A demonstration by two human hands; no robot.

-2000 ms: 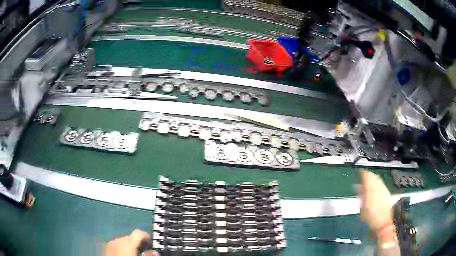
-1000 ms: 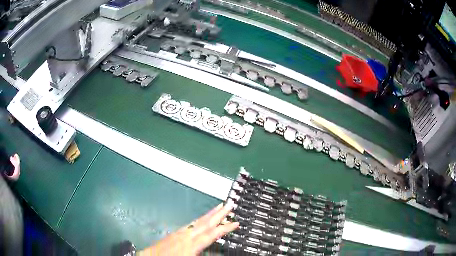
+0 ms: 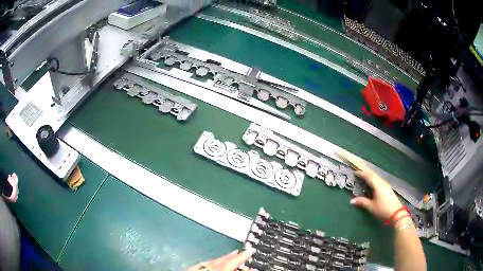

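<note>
A stack of dark carriers [image 3: 307,246] with silver tabs lies at the bottom edge, partly cut off. My left hand [image 3: 225,262] is cut off by the bottom edge; its straight fingers rest at the stack's left side. My right hand [image 3: 378,198] is over the right end of a row of scalloped metal carriers [image 3: 296,156], thumb and fingers apart on either side of that end. Whether it grips the metal cannot be told. A ring-faced carrier [image 3: 249,163] with four round patterns lies in front of that row.
A white machine plate with a black knob [image 3: 47,139] stands at left. Other scalloped carriers [image 3: 153,98] lie behind, along white rails [image 3: 159,185]. A red bin [image 3: 384,100] and blue bin [image 3: 405,100] are at upper right. Another person's hand [image 3: 11,188] shows at the left edge.
My right hand has come into view at the row's right end. The ring-faced carrier and the small one behind it have shifted right. The stack and my left hand sit lower in the picture.
</note>
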